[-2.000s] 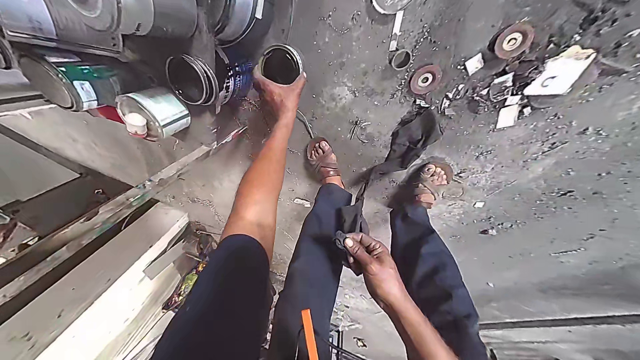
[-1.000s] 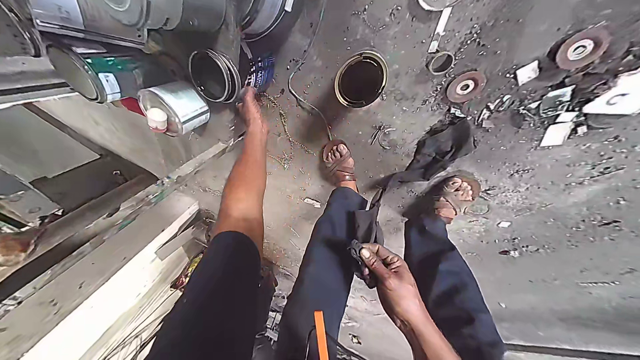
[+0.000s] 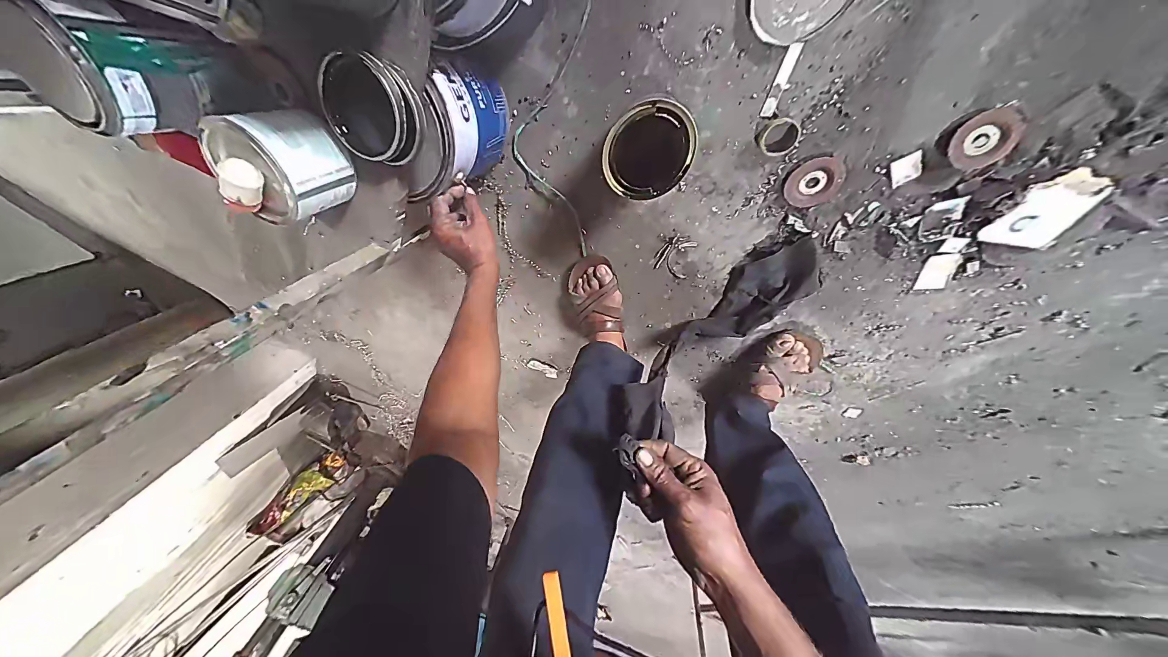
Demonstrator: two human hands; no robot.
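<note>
My left hand (image 3: pixel 464 228) is at the lower rim of a blue and white paint can (image 3: pixel 479 123), fingers bent; whether it grips the rim I cannot tell. Pinched between the thumb and fingers of my right hand (image 3: pixel 680 493) is the bunched end of a dark cloth (image 3: pixel 765 285), which trails over the floor between my feet. An open round can (image 3: pixel 650 149) with dark contents or a dark inside stands on the floor ahead of my left foot. Beside the blue and white can is an open dark can (image 3: pixel 365 108).
A metal can with a white cap (image 3: pixel 301 164) and a green can (image 3: pixel 164 78) lie at the left. Grinding discs (image 3: pixel 814 182), a small ring (image 3: pixel 778 136) and broken white pieces (image 3: pixel 1040 214) litter the right side. A thin green cable (image 3: pixel 547 187) runs to my left foot.
The open round can, in my left hand two seconds ago, now stands released on the floor. My left hand has moved to the blue and white can. My right hand still holds the cloth.
</note>
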